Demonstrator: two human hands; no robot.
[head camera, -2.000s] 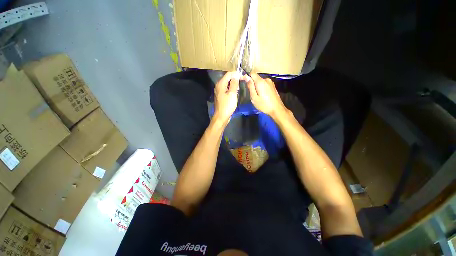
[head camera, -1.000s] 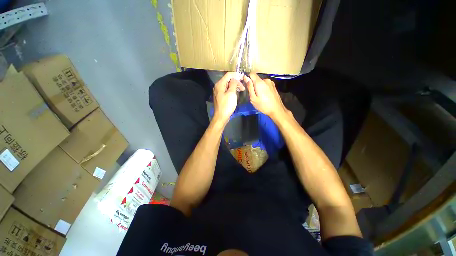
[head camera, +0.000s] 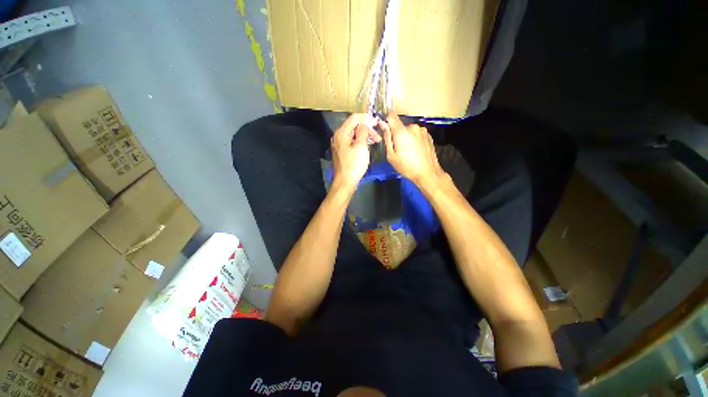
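A tan cardboard sheet (head camera: 435, 58) lies on top of a dark wrapped stack (head camera: 508, 46) in front of my knees. White tie string (head camera: 386, 54) runs down the middle of the cardboard and fans into several strands at its near edge. My left hand (head camera: 353, 147) and my right hand (head camera: 410, 146) are bare and meet at that near edge. The fingertips of both hands pinch the ends of the white string. The exact knot or crossing between the fingers is too small to tell.
Closed cartons (head camera: 116, 143) are piled on the grey floor at the left. A white roll or sack with red print (head camera: 221, 283) lies beside them. A blue plastic stool (head camera: 419, 205) shows between my legs. A dark metal frame (head camera: 621, 178) stands at the right.
My fingers have shifted slightly at the string, with the right fingertips a little changed in position. The cardboard and string otherwise look the same.
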